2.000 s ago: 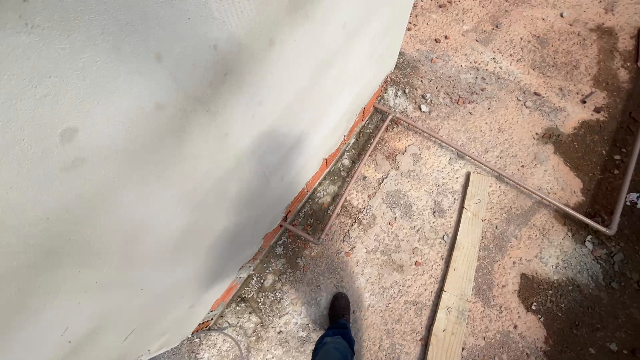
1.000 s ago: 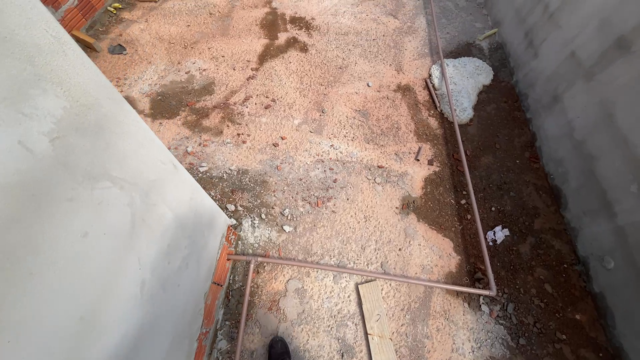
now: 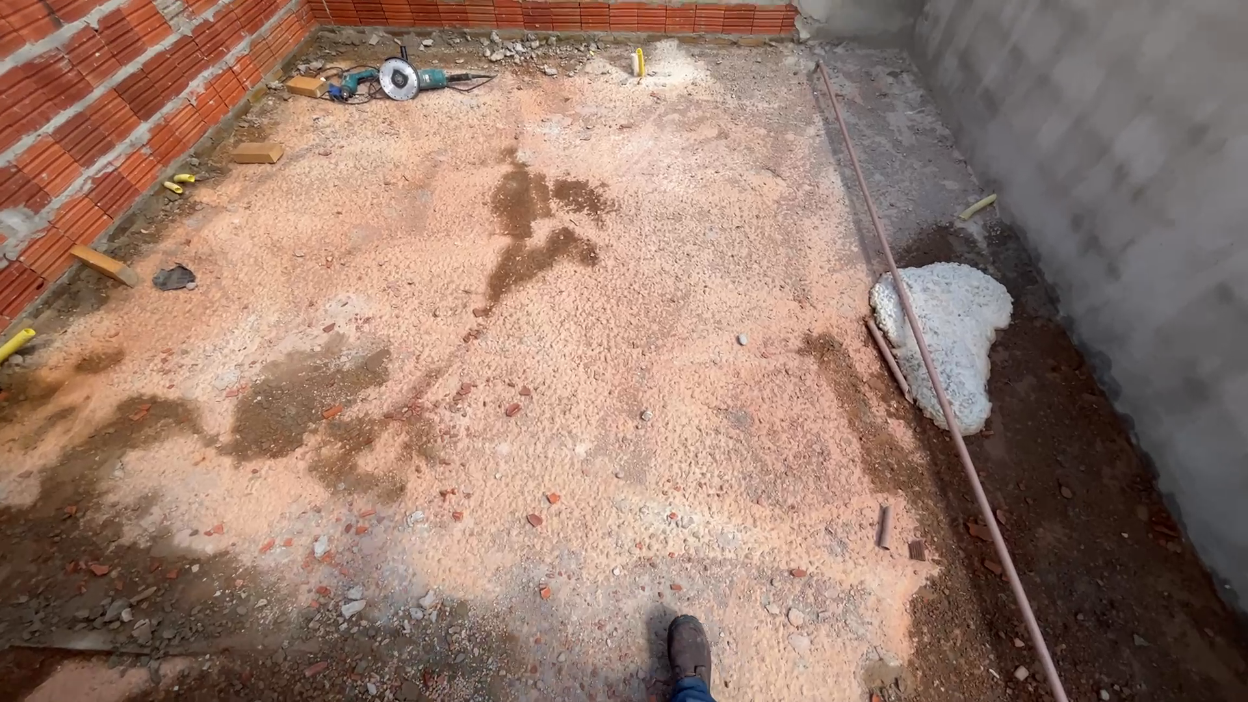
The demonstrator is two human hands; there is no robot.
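Note:
Neither of my hands shows in the head view. My brown shoe stands on the rough, dust-covered ground at the bottom. Along the right side runs a long, thin brown pipe, crossing over a white hardened slab. Short pieces of brown pipe lie beside the slab and at the lower right, one of them on the dusty ground. At the far left, a teal angle grinder with a large disc lies beside another teal power tool.
A red hollow-brick wall stands at left, a grey plastered wall at right. Wood blocks, one of them near the left wall, and a yellow conduit end at the back stick out. Brick fragments and rubble litter the lower left.
The view has swung up and moved forward, past the white wall corner, pipe bend and wooden board seen earlier. The power tools and brick walls now show.

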